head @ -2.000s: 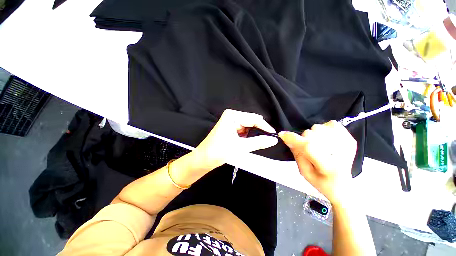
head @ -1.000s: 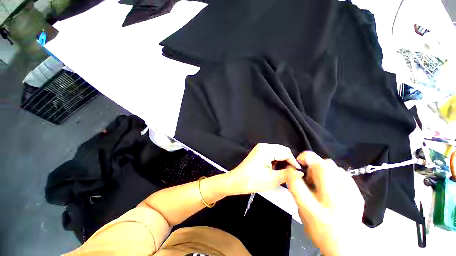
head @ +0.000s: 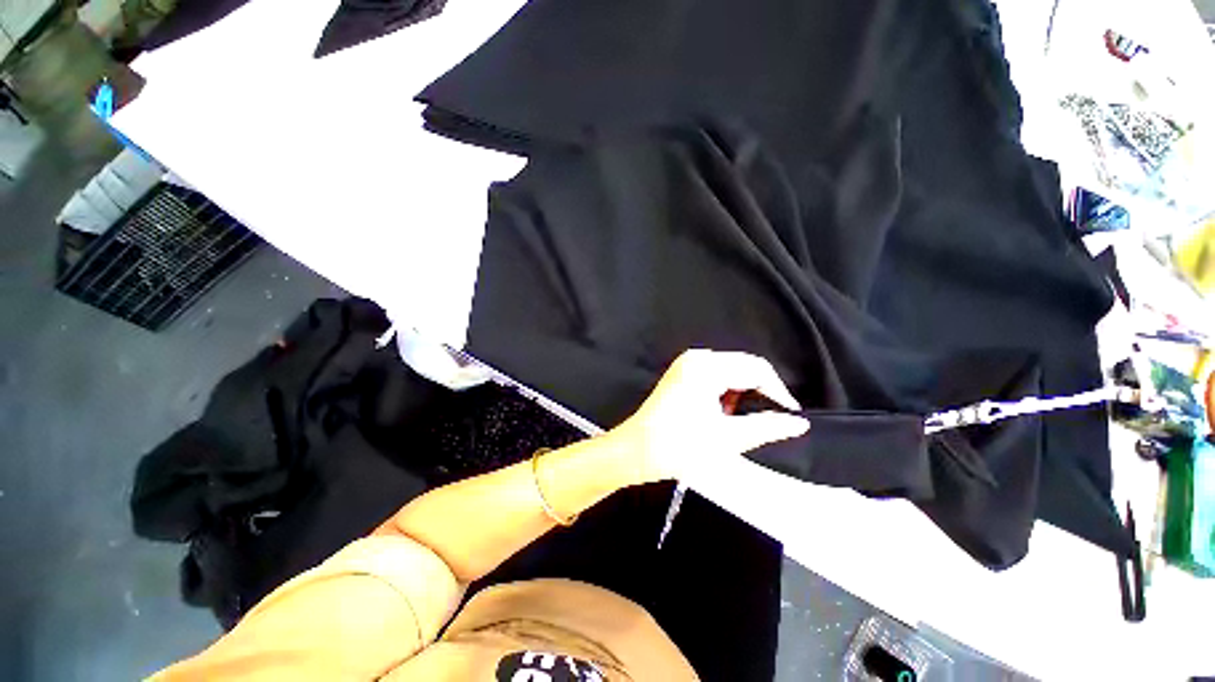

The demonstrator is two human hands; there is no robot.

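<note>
A large black fabric [head: 640, 253] lies draped over the white table. My left hand [head: 713, 420], bare, pinches its folded edge [head: 853, 446] near the table's front edge. The folded edge runs as a flat band from my left fingertips to a small metallic clip [head: 943, 420] on the right. A whitish cord [head: 1046, 402] stretches from the clip toward the table's right side. My right hand is out of the picture. No needle or thread can be made out.
Stacked black panels [head: 473, 129] lie at the upper left. A slim black tool [head: 1131, 580] lies by the right table edge, below a green object [head: 1183, 500]. Small clutter covers the far right. A black crate [head: 157, 253] and heaped black cloth [head: 300, 426] are at the left.
My right hand has left the folded edge and the picture, uncovering the band up to the clip. My left hand keeps its pinch. The view has swung left since the oldest frame.
</note>
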